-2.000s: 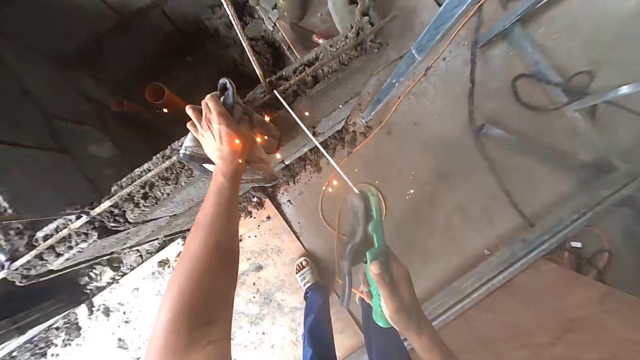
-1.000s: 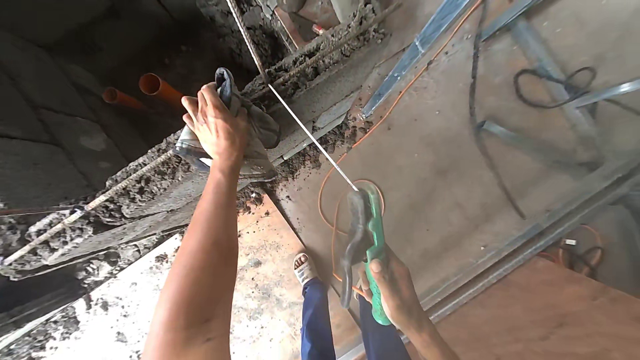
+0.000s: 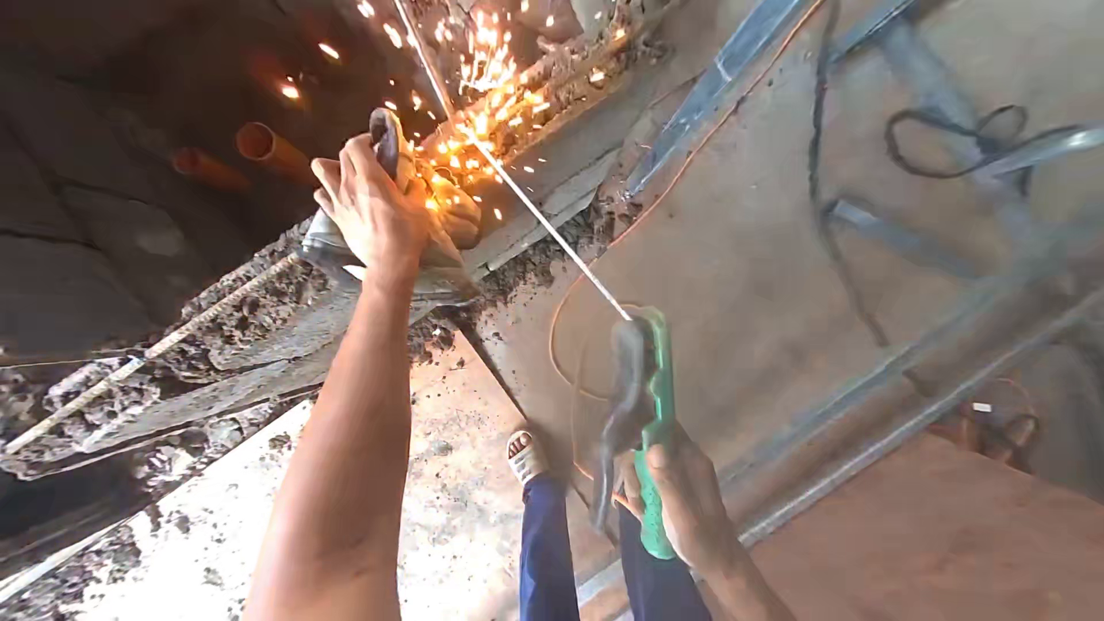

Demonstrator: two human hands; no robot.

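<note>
My right hand [image 3: 690, 492] grips the green handle of a welding electrode holder [image 3: 657, 431]. From its jaw a thin welding electrode [image 3: 561, 241] runs up and left to the end of a ribbed steel rebar [image 3: 423, 52], where bright orange sparks [image 3: 487, 69] burst out. My left hand [image 3: 375, 207] rests with bent fingers on a bundled grey-brown cloth or glove-like thing [image 3: 444, 233] at the rough concrete edge, just left of the sparks. Whether its fingers hold that bundle is hard to tell.
Two orange pipes [image 3: 267, 147] stick out of the dark hollow at upper left. Broken concrete [image 3: 259, 319] with a bar along it crosses the left side. Metal channels [image 3: 724, 78], an orange cable [image 3: 707, 138] and a black cable [image 3: 819, 155] lie on the right. My sandalled foot [image 3: 524, 457] is below.
A large burst of sparks now shows at the rod's upper end; none showed one second ago, and only a few small ones two seconds ago. Both hands have stayed nearly in place.
</note>
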